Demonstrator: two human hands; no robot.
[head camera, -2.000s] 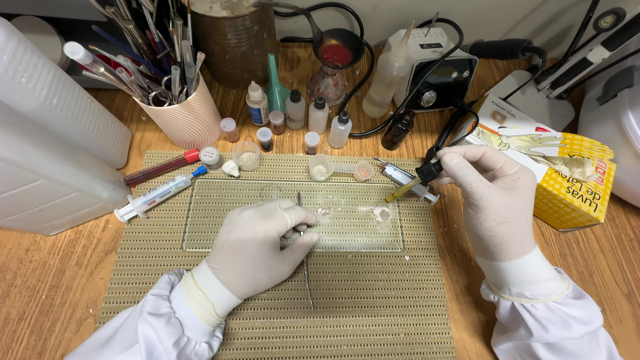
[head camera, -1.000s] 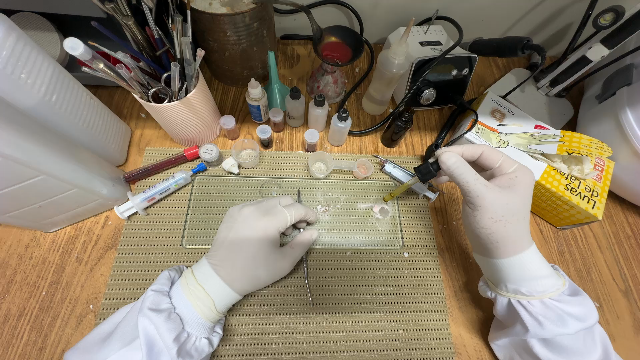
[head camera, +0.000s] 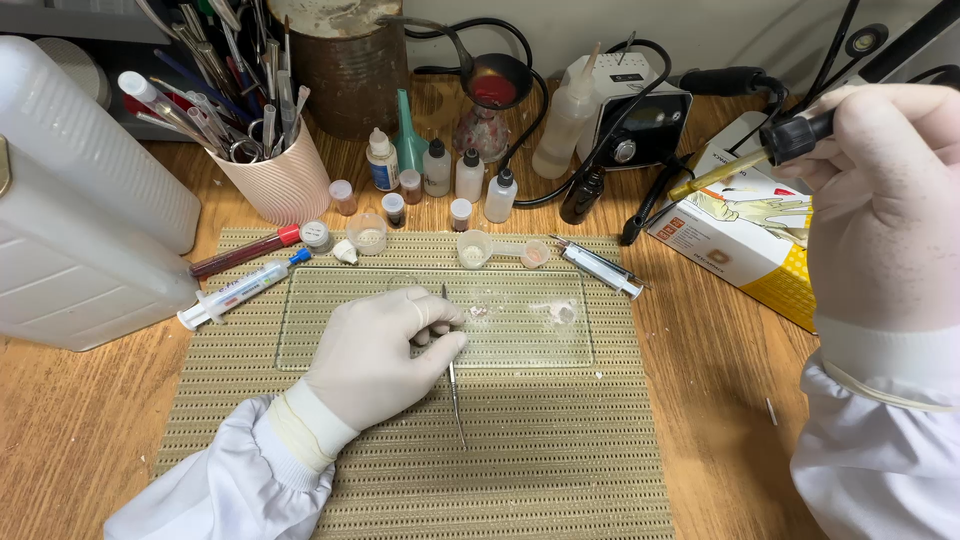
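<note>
My gloved left hand (head camera: 390, 352) rests over the glass slab (head camera: 517, 356), its fingers closed about a thin metal dental spatula (head camera: 454, 397) that lies lengthwise on slab and mat. In my gloved right hand (head camera: 877, 180), raised at the right, is a dropper (head camera: 720, 174) with a black cap and yellowish tube, tilted with its tip down-left over the glove box. Toward the slab's right end sits a wetted grey spot in white powder (head camera: 564, 313). Pinkish-white powder (head camera: 478, 311) lies just right of my left fingertips.
Behind the slab stand small plastic bottles (head camera: 501, 196), an amber bottle (head camera: 583, 196) and powder cups (head camera: 475, 249). Syringes (head camera: 600, 268) lie at both sides of the ribbed mat (head camera: 420, 487). A tool cup (head camera: 277, 180) and white jugs (head camera: 90, 247) are left; a glove box (head camera: 750, 262) is right.
My right hand has lifted the dropper away from the powder at the slab's right end, moving to the right over the glove box. My left hand has stayed in place on the spatula.
</note>
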